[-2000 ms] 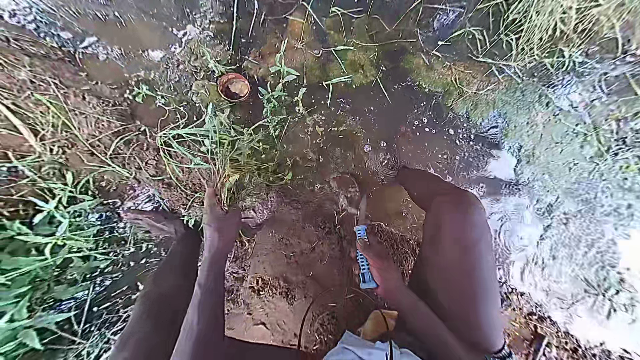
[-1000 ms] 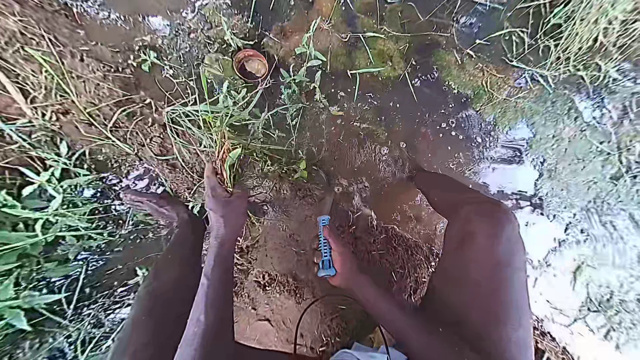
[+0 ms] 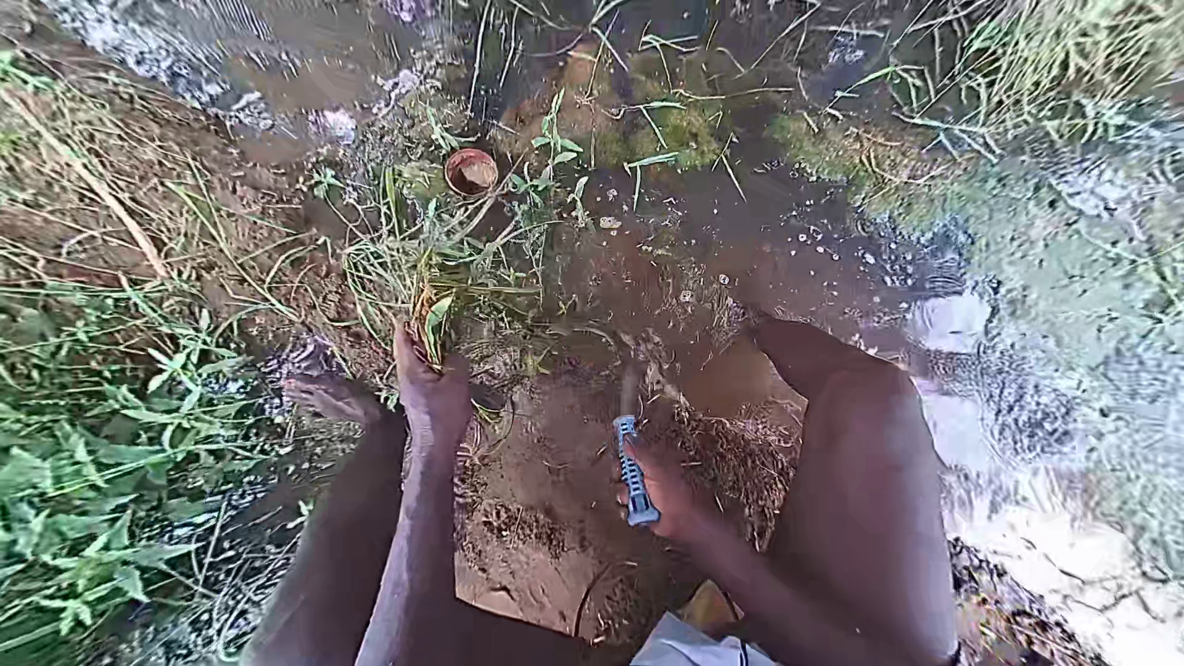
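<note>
My left hand is closed around the stems of a bunch of green grass and weeds, whose leaves spread forward over the shallow water. My right hand grips the blue handle of a tool with a curved blade, seemingly a sickle. Its blade points forward from the handle and lies blurred at the muddy water, to the right of the bunch. A small round reddish-brown container sits beyond the bunch, near the upright weeds.
My bent legs frame both sides, with a bare foot at the left. Leafy plants and a muddy bank line the left. Shallow water lies ahead and right, with algae and grass clumps. Wet mud lies between my legs.
The tool in my right hand swung left toward the bunch a second ago and is now farther right of it again. My left hand has stayed around the stems.
</note>
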